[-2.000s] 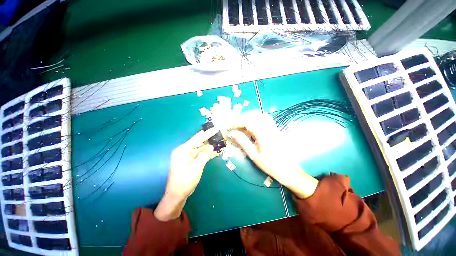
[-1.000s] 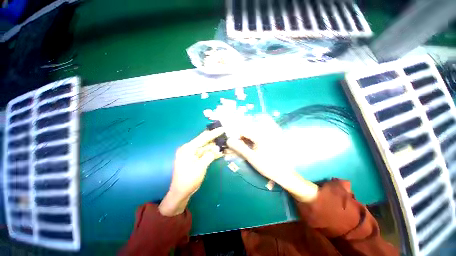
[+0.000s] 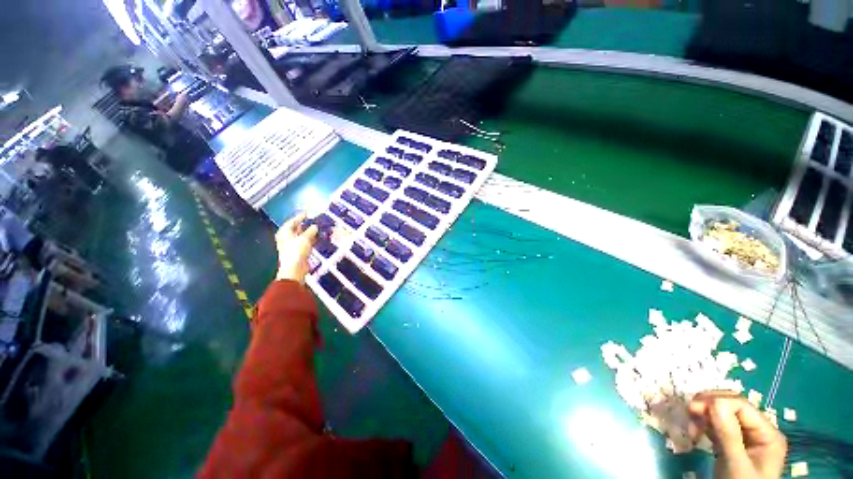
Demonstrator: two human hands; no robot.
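Note:
My left hand [image 3: 296, 247] is at the near left edge of the left tray [image 3: 433, 236]. Its fingertips pinch the end of a black housing [image 3: 323, 224] at a slot there; whether the housing is fully seated cannot be told. The tray is white, with rows of dark housings. My right hand [image 3: 738, 433] is at the lower right, cut off by the bottom edge. Its fingers are bent together over the near right side of the pile of pale squares [image 3: 673, 361]. Whether they hold a square cannot be told.
A clear bag of small parts [image 3: 741, 249] lies behind the pile. The rear tray [image 3: 823, 192] is at the right edge. Thin black wires [image 3: 486, 267] lie right of the left tray. White stacked trays [image 3: 276, 154] and a person [image 3: 140, 103] are further left.
The view has swung left. My left hand has moved from the middle of the bench to the left tray. My right hand has parted from it and is over the pile.

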